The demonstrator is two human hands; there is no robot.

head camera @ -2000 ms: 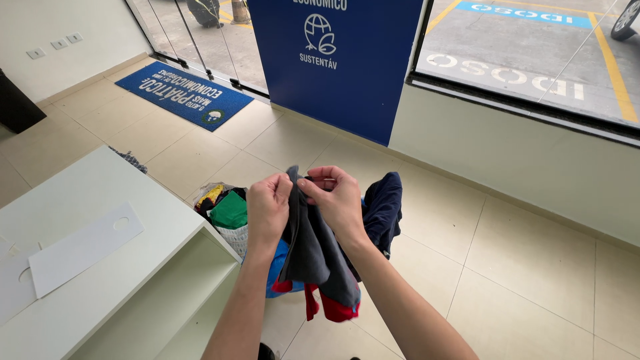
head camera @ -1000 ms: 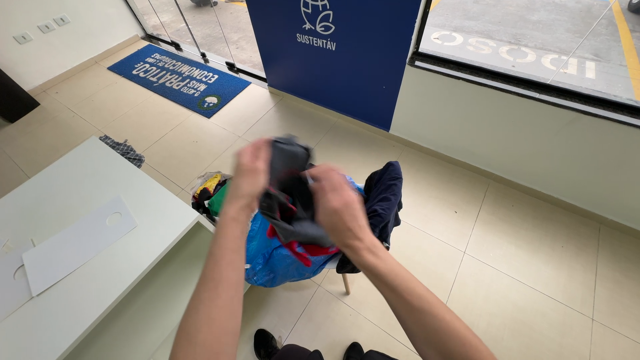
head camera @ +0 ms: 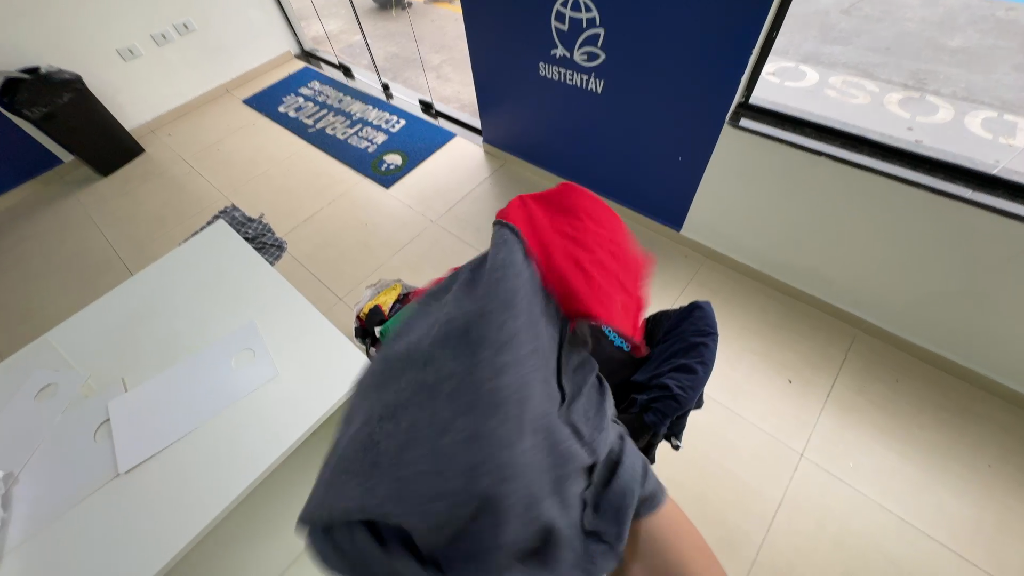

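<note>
A dark grey and red garment [head camera: 480,424] is spread out in the air in front of me, its red part [head camera: 584,256] at the top right. My right forearm shows at the bottom, running up under the grey cloth; my right hand is hidden by the garment. My left hand and arm are covered too, so neither hand's hold can be seen. Just right of the garment lies dark navy clothing [head camera: 680,360], with a black piece bearing light blue lettering beside it. At the garment's left edge, yellow, green and black clothes [head camera: 380,304] peek out.
On the left stands a white table [head camera: 304,344] with cut white sheets [head camera: 192,400] on it. A checked cloth [head camera: 252,232] lies on the tiled floor behind it. Farther back are a blue doormat [head camera: 344,120], a black bin [head camera: 72,112], glass doors and a blue wall panel [head camera: 616,104].
The grey and red garment, bunched between both hands before, is now opened out wide and hides the hands. The blue item seen beneath it one second ago is covered.
</note>
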